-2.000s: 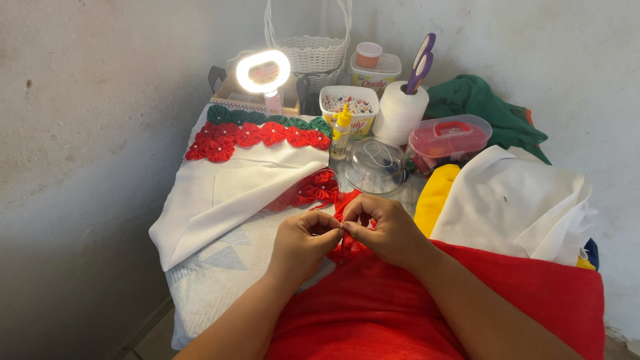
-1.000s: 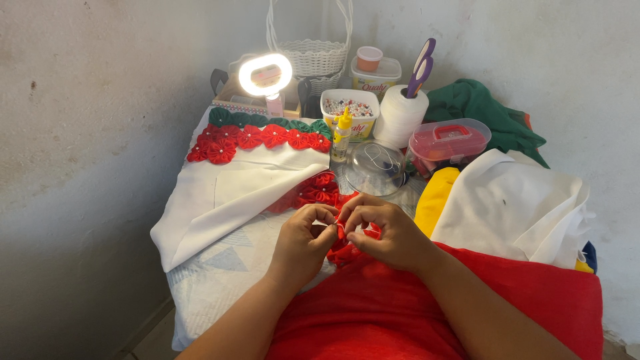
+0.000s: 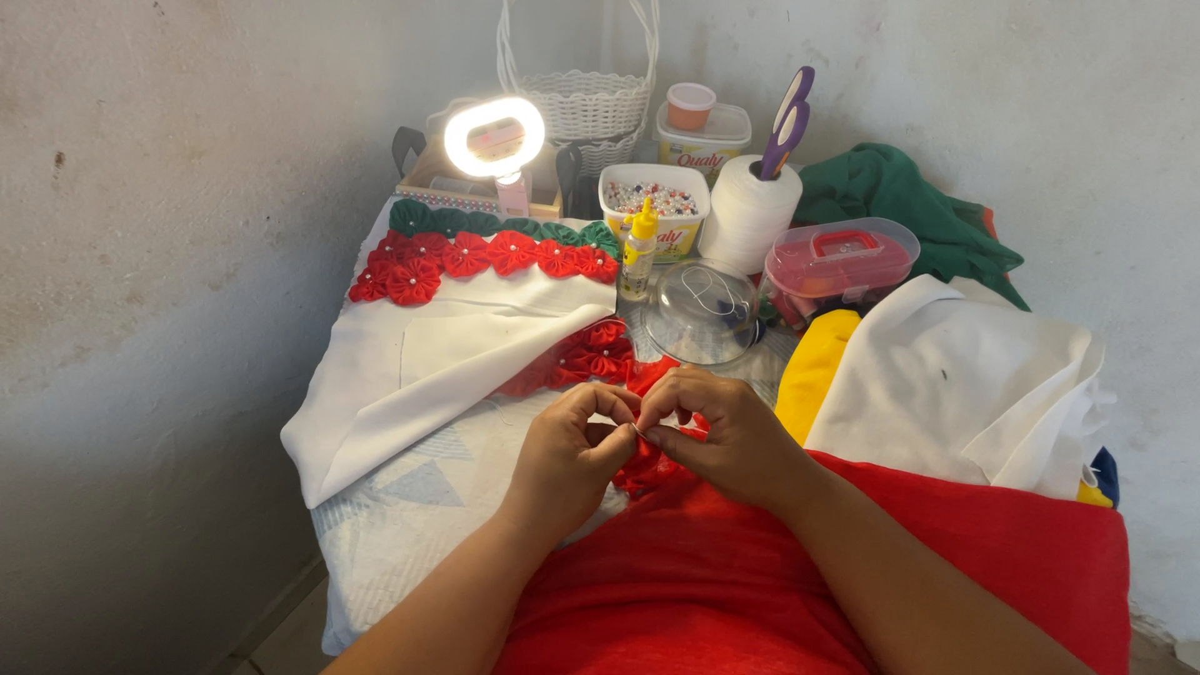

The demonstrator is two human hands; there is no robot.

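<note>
My left hand point(image 3: 577, 450) and my right hand point(image 3: 722, 431) meet at their fingertips, pinching a tiny thing at the edge of gathered red fabric point(image 3: 647, 469); whether it is a needle, thread or bead I cannot tell. Just beyond them lie red fabric rosettes with small pearl beads point(image 3: 600, 352). To the left, a folded white cloth point(image 3: 450, 366) carries a row of green rosettes point(image 3: 469, 222) and red rosettes with pearl beads point(image 3: 469, 255). Large red cloth point(image 3: 984, 534) spreads under my right forearm.
At the back stand a lit lamp point(image 3: 511, 178), white wicker basket point(image 3: 586, 103), bead tub point(image 3: 656, 199), glue bottle point(image 3: 638, 255), white thread cone point(image 3: 750, 216) with purple-handled scissors point(image 3: 786, 131), upturned clear bowl point(image 3: 701, 323) and pink lidded case point(image 3: 834, 262). White fabric point(image 3: 947, 375) lies right; walls border the table.
The fingertips have shifted slightly at the red fabric; both hands remain together there. The things around them have stayed in place.
</note>
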